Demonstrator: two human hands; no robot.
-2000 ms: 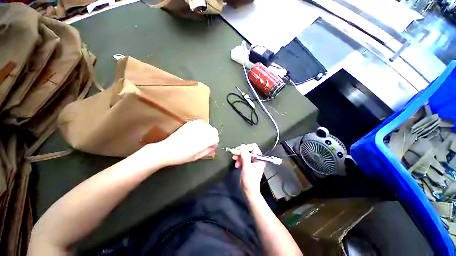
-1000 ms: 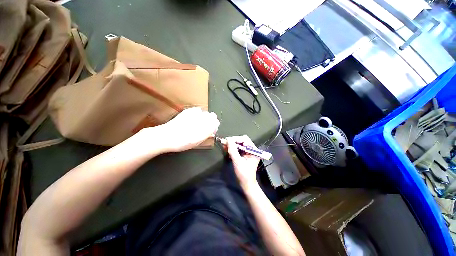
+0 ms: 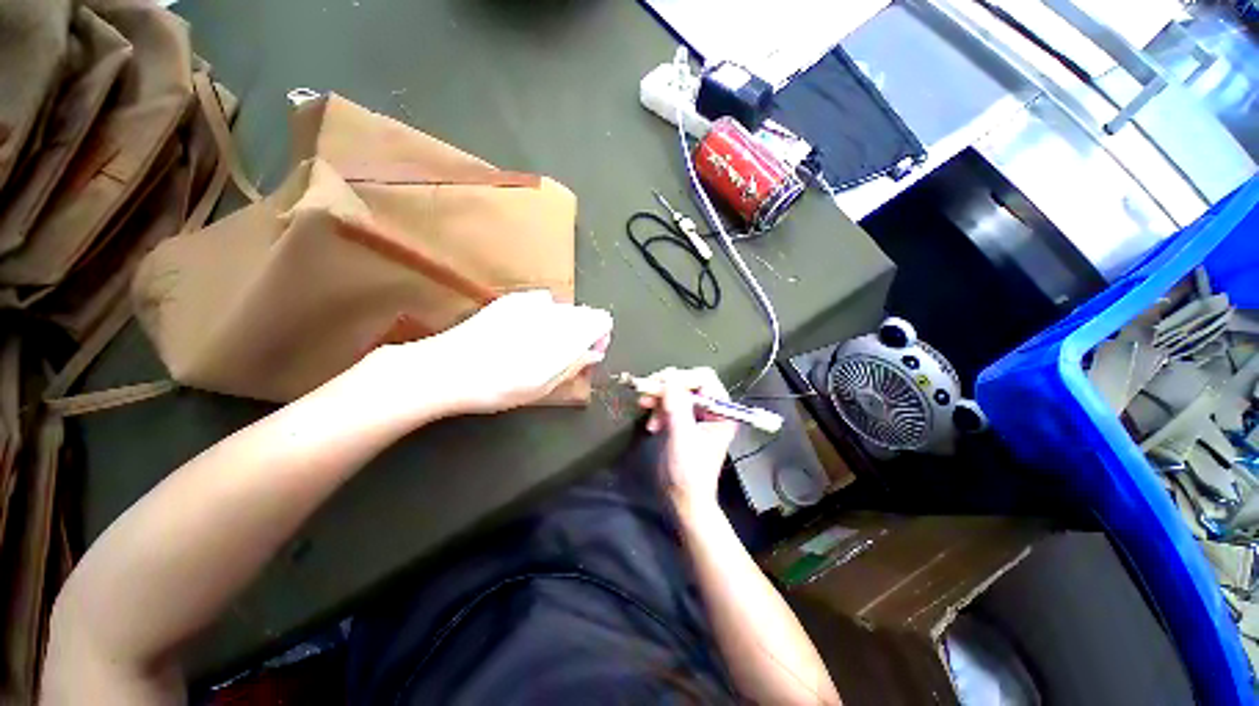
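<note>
A tan fabric bag (image 3: 262, 297) with red-brown trim lies on the dark green table (image 3: 456, 483) in front of me. My left hand (image 3: 532, 352) grips the bag's near right corner; its fingertips are partly hidden by the hand itself. My right hand (image 3: 690, 414) holds a slim white pen-shaped tool (image 3: 739, 412) just right of that corner. The tool's tip points left toward the corner, with a small gap between them. Fine threads seem to show near the tip.
Stacked tan bags (image 3: 104, 166) at left. A red can (image 3: 746, 173), power strip (image 3: 670, 94), black adapter (image 3: 735, 94) and looped black cable (image 3: 672, 262) lie right of the bag. A grey fan (image 3: 891, 393) is below the table edge, a blue bin (image 3: 1077, 400) at far right.
The view has shifted a little. The tool tip came to the bag corner a second ago and is now slightly right of it. My left hand stays on the corner.
</note>
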